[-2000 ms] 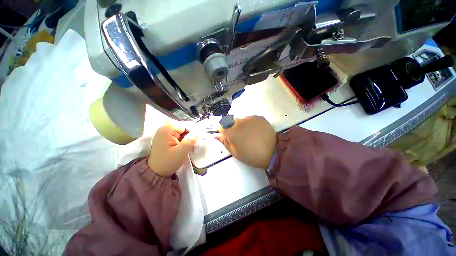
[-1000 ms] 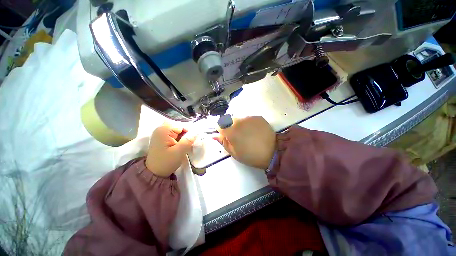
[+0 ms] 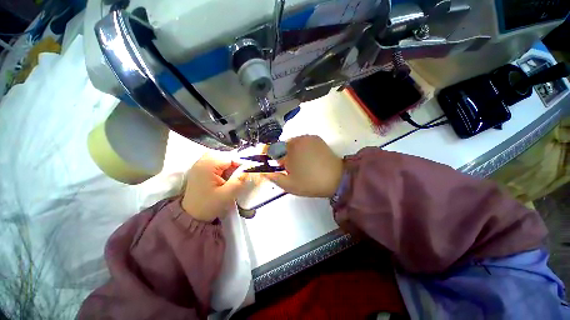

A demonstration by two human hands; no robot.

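My left hand pinches the edge of white fabric left of the needle area; the fingertips are washed out by the lamp. My right hand holds thread snips, whose dark blades point left towards my left fingertips. The grey knob-like piece shows at my right fingers. The sewing machine head stands over both hands, and its presser foot area is just behind the fingertips, partly lost in glare.
A cream tape roll stands on the left by heaped white fabric. A phone with a reddish edge and a black device with a cable lie at the right. A measuring strip runs along the table's front edge.
The snips' dark blades now show between my hands. My right hand has shifted slightly up. The machine head and tape roll sit further left in the picture.
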